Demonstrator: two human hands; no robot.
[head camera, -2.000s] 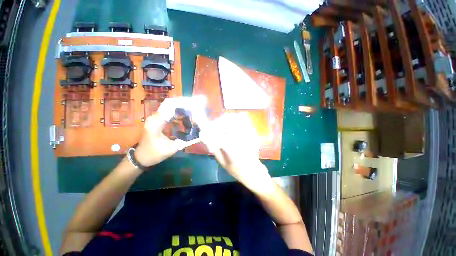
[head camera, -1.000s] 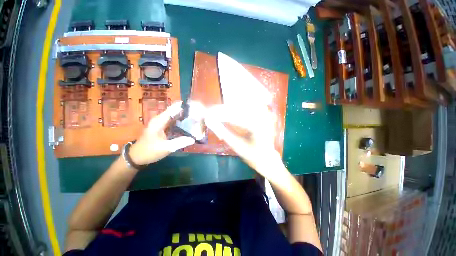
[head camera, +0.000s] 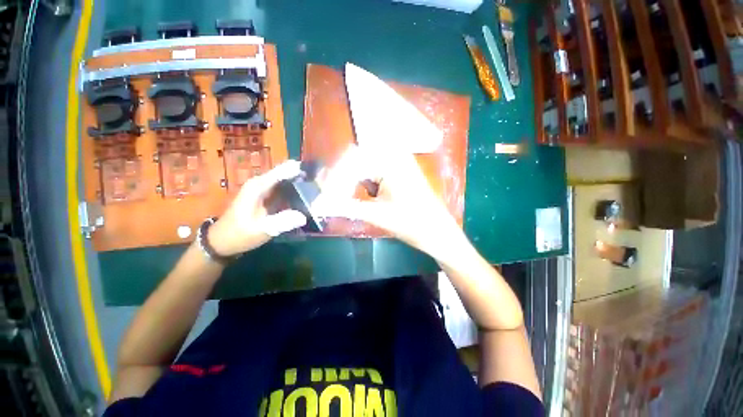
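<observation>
My left hand (head camera: 248, 218) holds a black housing (head camera: 298, 200) between thumb and fingers, over the near left corner of the reddish-orange work pad (head camera: 326, 106). My right hand (head camera: 395, 204) is at the housing's right side, its fingertips washed out by glare; whether they grip the housing or a small piece cannot be told. A white folded wipe (head camera: 387, 114) lies on the pad beyond the hands. To the left, an orange-brown fixture (head camera: 147, 224) carries three black housings (head camera: 173, 104) in a row below a silver clamp bar (head camera: 179, 67).
A yellow-orange handled knife (head camera: 484, 72), a pale strip (head camera: 498, 63) and a brush (head camera: 508, 41) lie on the green mat (head camera: 521, 183). Stacked fixtures (head camera: 607, 73) stand at far right. A tan shelf (head camera: 607, 277) holds two small parts; clear trays (head camera: 635, 350) are nearer.
The housing is turned so a flat dark face shows. My right hand has shifted slightly beside it, its fingers now more bent. The whole view has shifted a little.
</observation>
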